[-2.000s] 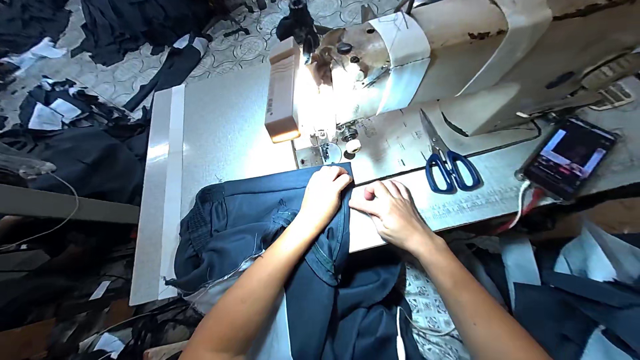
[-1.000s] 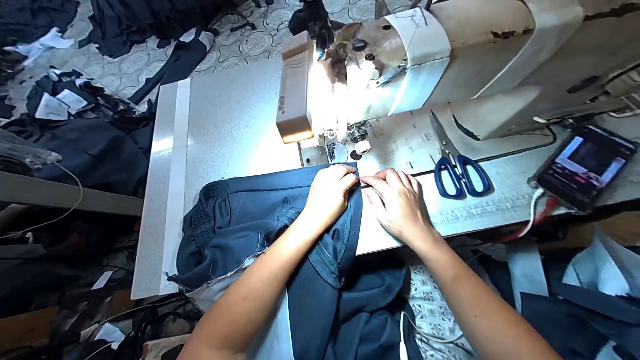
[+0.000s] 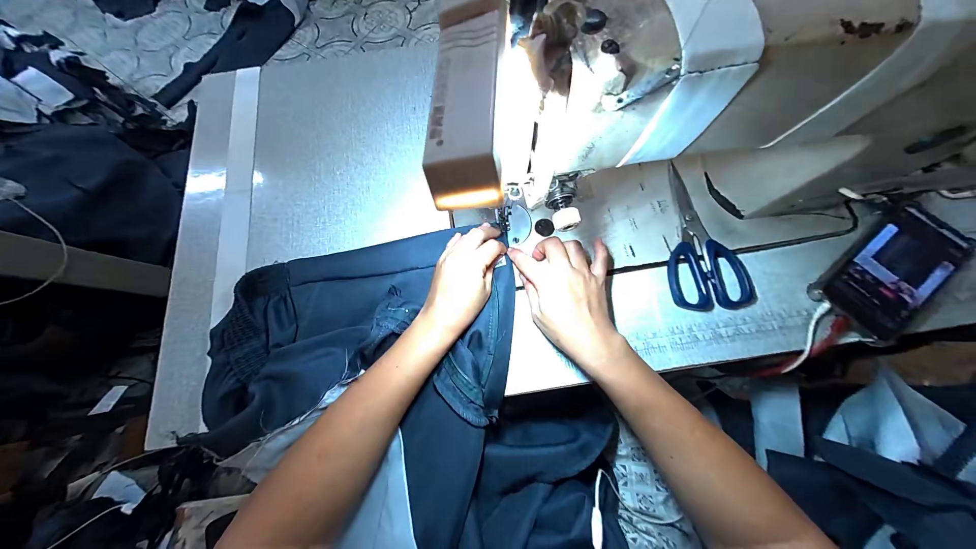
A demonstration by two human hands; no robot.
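A dark blue garment (image 3: 351, 267) with a gathered elastic part at its left end lies on the sewing machine's table and hangs over the front edge. My left hand (image 3: 465, 278) presses on its waistband close to the presser foot (image 3: 505, 217). With thumb and index finger together, my right hand (image 3: 560, 293) pinches the garment's right edge, beside a small pale tag (image 3: 500, 261). The fingertips of both hands almost meet. Above them stands the industrial sewing machine (image 3: 717, 84), its needle area brightly lit. Whether the foot rests on the cloth is hard to tell.
Blue-handled scissors (image 3: 709, 271) lie right of my right hand. Farther right, a lit phone (image 3: 896, 267) has cables attached. A box-like lamp housing (image 3: 467, 107) hangs left of the needle. Dark cloth pieces (image 3: 84, 183) are heaped at left, and more scraps (image 3: 877, 473) lie at lower right.
My right hand's fingers have moved in to the garment's edge from slightly right of it. My left hand stays on the waistband near the presser foot.
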